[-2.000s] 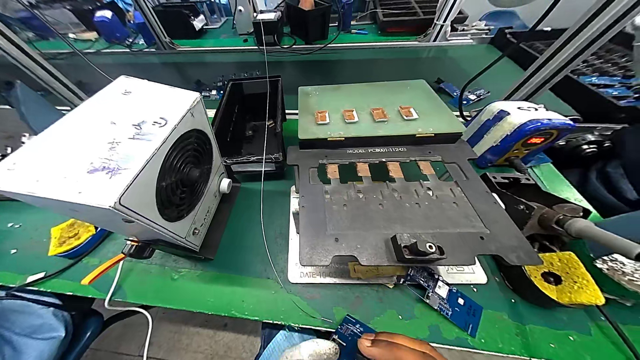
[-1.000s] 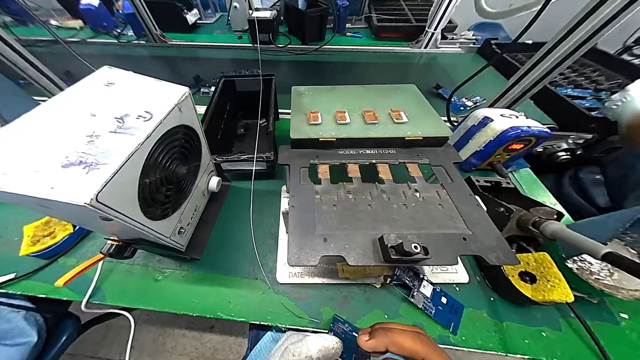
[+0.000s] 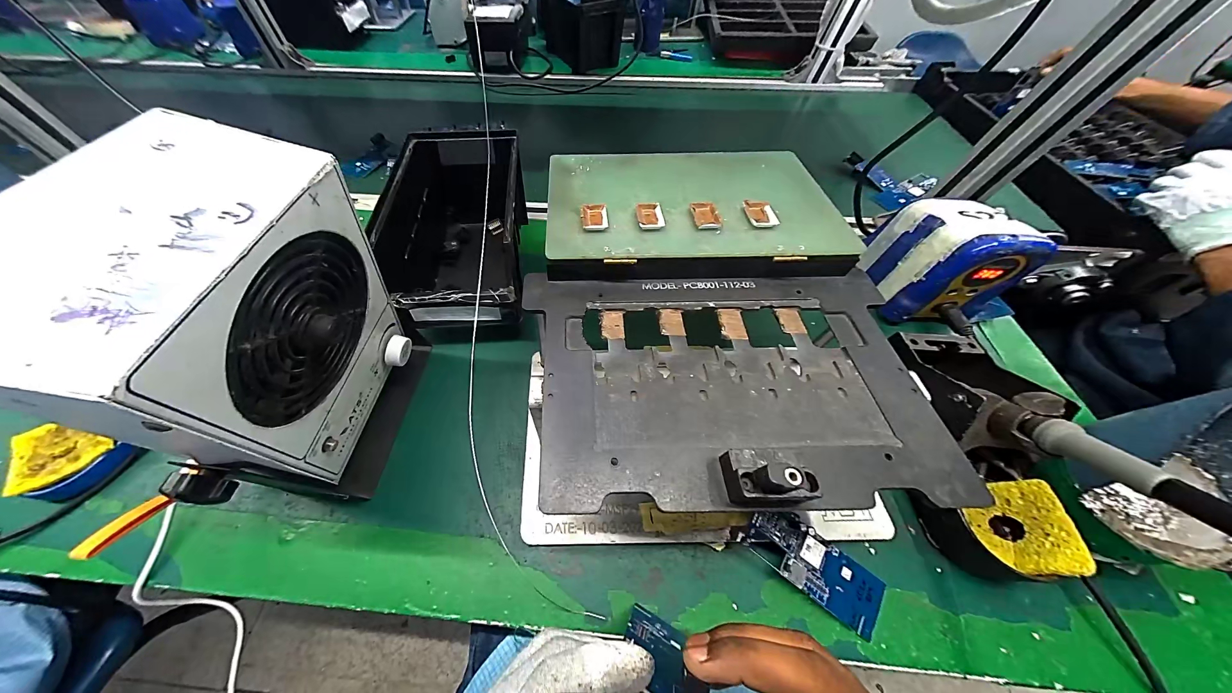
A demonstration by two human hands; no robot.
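Observation:
At the bottom edge, my left hand [image 3: 576, 664], in a whitish glove, and my bare right hand [image 3: 770, 660] hold a small blue circuit board [image 3: 656, 643] between them. Another blue circuit board [image 3: 835, 587] lies at the bench's front edge, partly by the black fixture plate [image 3: 751, 414]. That plate rests on a light metal plate [image 3: 532, 500] and carries a black clamp block [image 3: 770, 478]. Behind it, a green-topped block [image 3: 674, 173] bears several small copper-coloured pieces [image 3: 705, 216]. A thin solder wire [image 3: 474, 385] hangs down left of the fixture.
At left stands a white fan unit [image 3: 289, 337], beside a black bin [image 3: 395, 221]. To the right are a blue soldering station [image 3: 948, 255], a soldering iron in its holder [image 3: 1088, 448] and a yellow sponge [image 3: 1035, 529]. A co-worker's gloved hand [image 3: 1189, 207] is at far right.
Both hands stay at the bottom edge with the small blue board between them. At far right, a co-worker's gloved hand has come more into view.

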